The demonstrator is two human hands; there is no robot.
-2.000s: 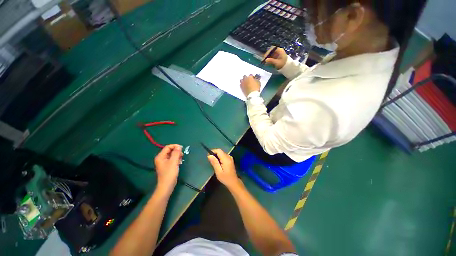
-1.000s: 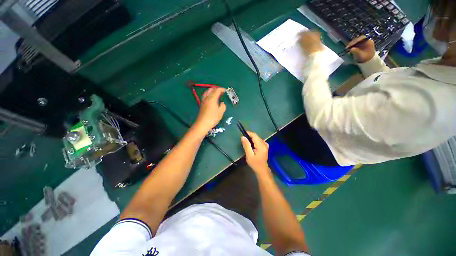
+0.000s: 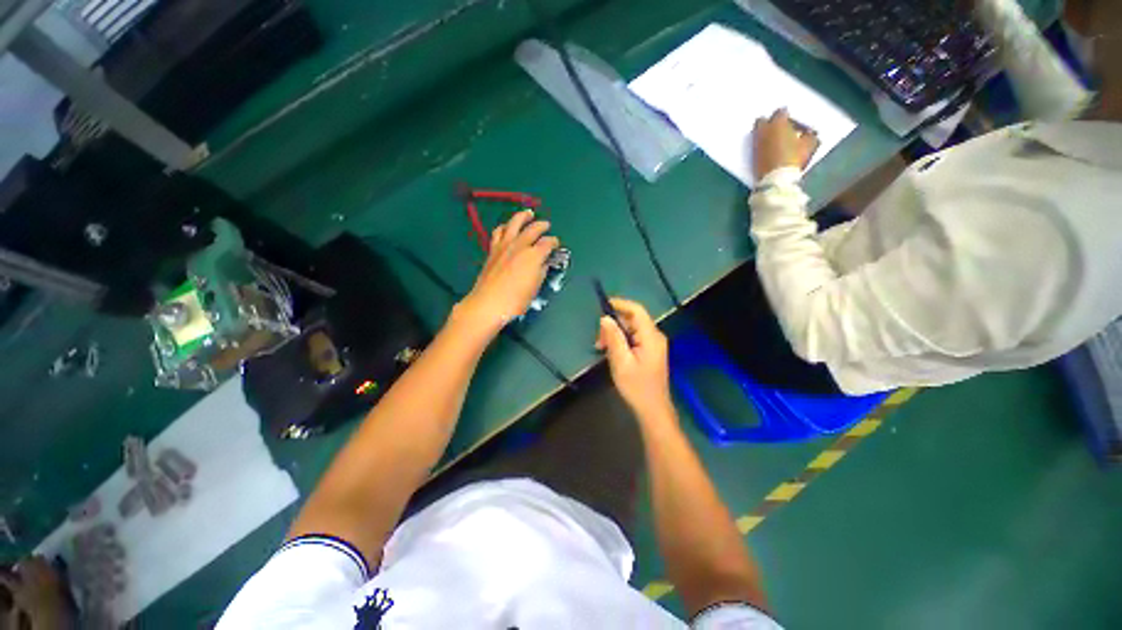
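My left hand (image 3: 511,268) reaches over the green bench with its fingers at a small silver-grey module (image 3: 557,263); the fingers cover part of it, and the thumb's contact is hidden. Small white and bluish scraps (image 3: 529,313) lie beside and partly under this hand. My right hand (image 3: 636,353) holds a thin dark stick, perhaps tweezers (image 3: 603,297), like a pen, its tip pointing away from me and not touching the module. Red-handled cutters (image 3: 502,197) lie open just beyond my left hand.
A press fixture (image 3: 187,322) with a black base (image 3: 326,400) stands at left. Grouped modules (image 3: 156,478) lie on white paper (image 3: 234,498). A black cable (image 3: 630,203) crosses the bench by a clear sleeve (image 3: 591,105). A neighbour's hand (image 3: 783,145) rests on a white sheet (image 3: 708,86).
My left hand has come onto the module, which has shifted towards me from beside the cutters. My right hand still holds the dark stick. The neighbour's other arm has moved away from the sheet.
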